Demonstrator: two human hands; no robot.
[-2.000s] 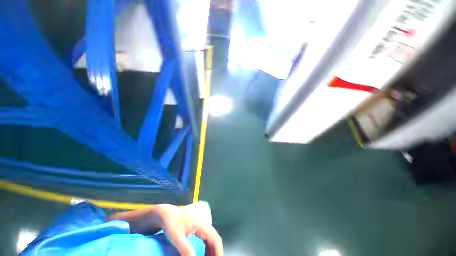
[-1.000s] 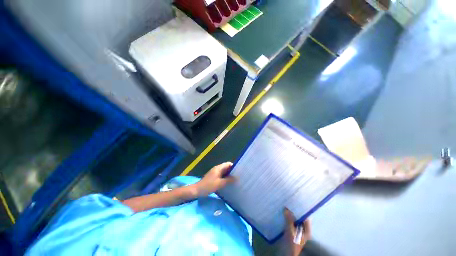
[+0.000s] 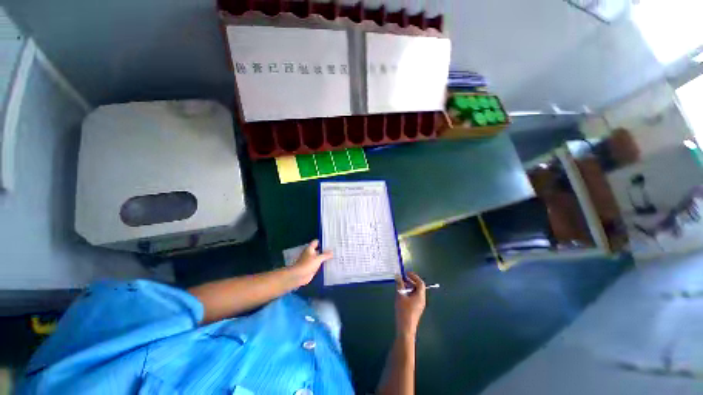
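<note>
The clipboard with record sheet [image 3: 358, 231] has a blue edge and a white printed table; it lies over or just above the front of the green bench. My left hand [image 3: 310, 264] grips its lower left edge. My right hand [image 3: 411, 297] is at its lower right corner, with a slim white stick [image 3: 432, 286], perhaps a pen, in the same hand. Green status labels [image 3: 333, 163] on a pale yellow strip lie behind the clipboard.
Red-brown solder paste rack [image 3: 331, 135] with white rack signs [image 3: 293, 73] stands at the bench back. Box of jars [image 3: 476, 129] is right of it. White machine [image 3: 162, 170] stands left. The bench's yellow-marked front edge [image 3: 439, 226] runs right; shelves [image 3: 586, 200] stand beyond.
The view has turned from the aisle and blue racks to the bench. The clipboard, seen over the floor one second ago, is now at the bench, still in both hands.
</note>
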